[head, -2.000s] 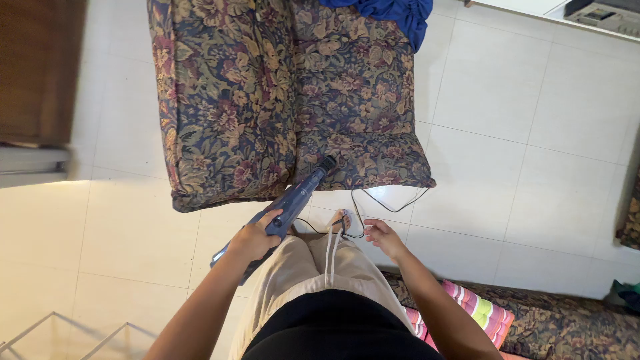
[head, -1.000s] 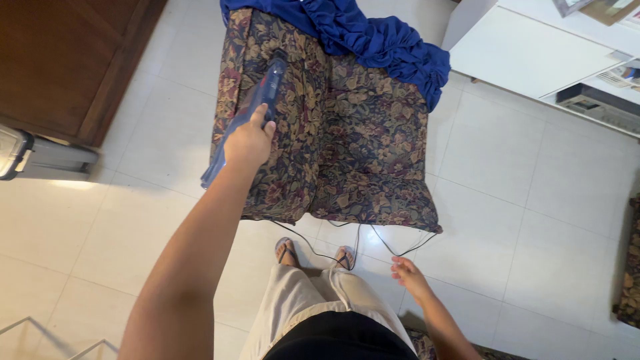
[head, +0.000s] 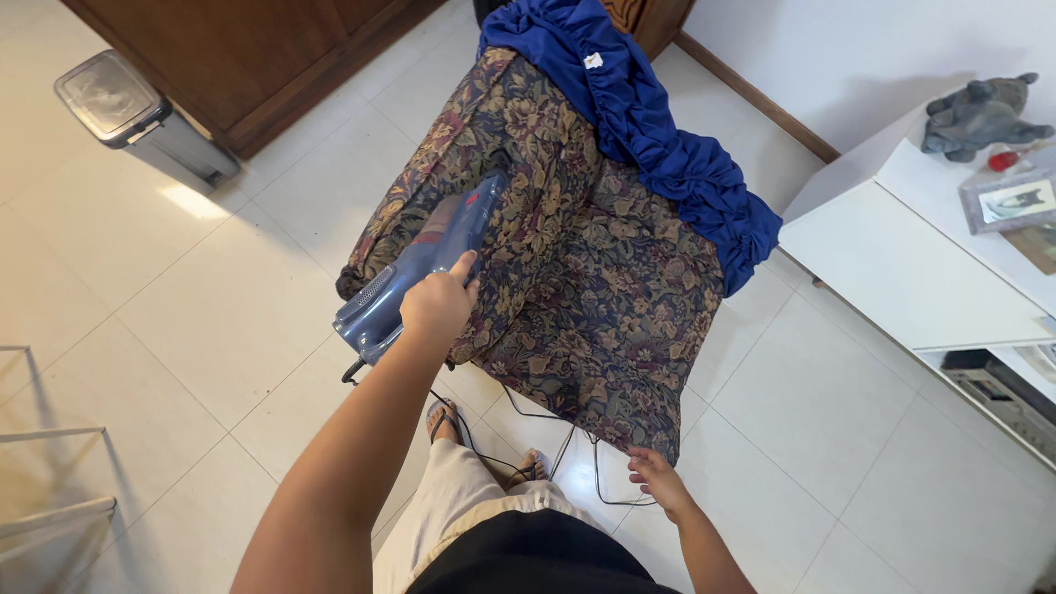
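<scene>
My left hand (head: 437, 301) grips the handle of a blue corded handheld vacuum cleaner (head: 421, 272). The vacuum's dark nozzle end rests on or just over the floral-patterned armchair (head: 553, 256), on its left part. From the vacuum's rear runs a black power cord (head: 596, 470), part of which loops over the floor below the chair. My right hand (head: 656, 478), fingers apart and holding nothing, is beside the chair's near right corner. A gathered blue fabric cover (head: 643, 124) lies bunched along the far edge of the chair.
A pedal bin (head: 153, 115) stands at the upper left by a dark wooden cabinet (head: 247, 58). A white cabinet (head: 924, 264) on the right bears an animal figurine (head: 982, 120) and a framed picture (head: 1011, 202). Metal rods (head: 58, 433) show at the left edge.
My left hand has moved the vacuum from the chair's near edge up onto its left part. The view has shifted strongly, bringing the bin and white cabinet into fuller sight.
</scene>
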